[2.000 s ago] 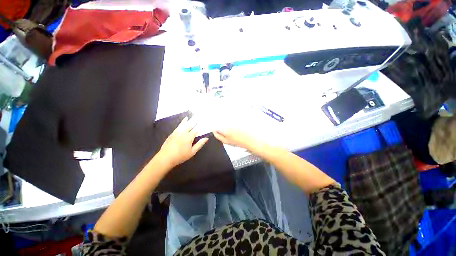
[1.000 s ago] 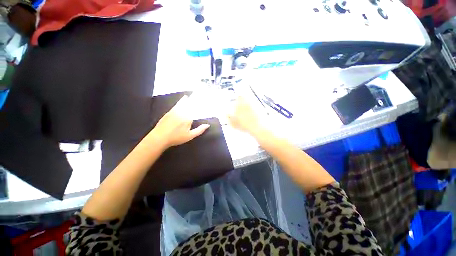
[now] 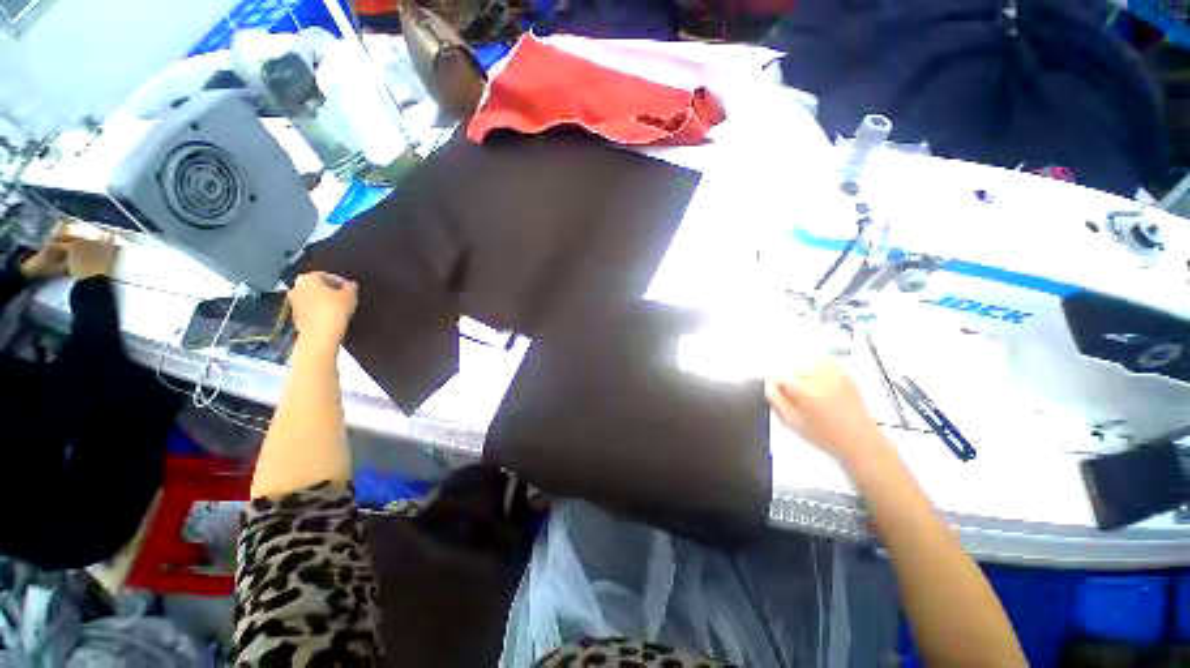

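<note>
A dark brown garment panel (image 3: 626, 424) lies left of the needle and hangs over the table's front edge. More dark panel (image 3: 561, 222) spreads behind it to the left. My left hand (image 3: 322, 307) is at that cloth's left tip, fingers curled; whether they grip anything is unclear. My right hand (image 3: 825, 405) has its fingertips at the near panel's right edge, below the presser foot (image 3: 835, 311); glare hides its grip. A bright white patch (image 3: 724, 350) on the panel is glare or a pale piece. Thread snips (image 3: 940, 420) lie right of my right hand.
The sewing machine head (image 3: 992, 274) stands at right, a black rectangle (image 3: 1135, 483) near its right end. Red cloth (image 3: 587, 94) is heaped behind the panels. Another machine (image 3: 215, 183) stands at left, with another person's hands (image 3: 81, 255) beyond. A translucent sheet (image 3: 600, 587) hangs at my lap.
The view has swung left. My left hand has left the panel near the needle and reached far left. My right hand stays near the needle, at the panel's edge.
</note>
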